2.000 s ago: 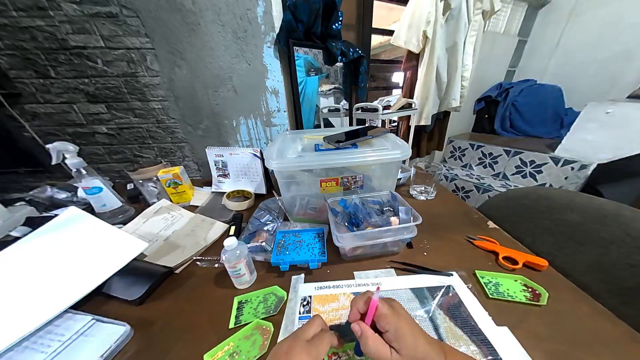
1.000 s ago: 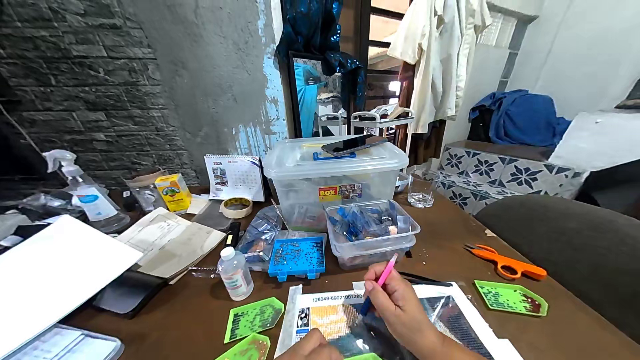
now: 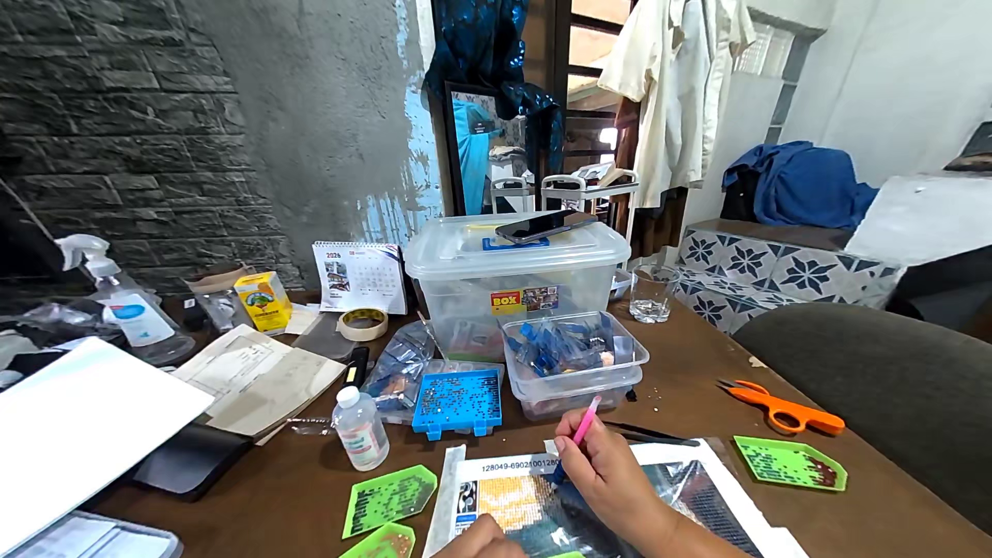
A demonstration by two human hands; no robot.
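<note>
My right hand point(image 3: 608, 473) grips a pink diamond-painting pen point(image 3: 587, 421), its dark blue end low over a diamond-painting canvas point(image 3: 508, 496) partly covered with drills. My left hand point(image 3: 482, 540) rests at the canvas's lower edge, cut off by the frame; whether it holds anything is hidden. Green bead trays lie left of the canvas, one point(image 3: 390, 496) with dark drills, another point(image 3: 387, 542) with light ones. A sliver of green tray point(image 3: 570, 555) shows between my hands. Right of the canvas is a green tray point(image 3: 790, 463) with dark and red drills. Black tweezers point(image 3: 655, 435) lie behind my right hand.
Behind the canvas stand a blue tray point(image 3: 459, 399) with drills, a clear tub point(image 3: 575, 364) of small bags, a lidded plastic box point(image 3: 515, 271) and a glass point(image 3: 649, 294). A small bottle point(image 3: 361, 430) stands left, orange-handled scissors point(image 3: 783, 408) lie right. Papers point(image 3: 93, 418) cover the left side.
My right hand has moved away from my left, which sits lower at the frame's bottom edge. The pen stays in my right hand throughout.
</note>
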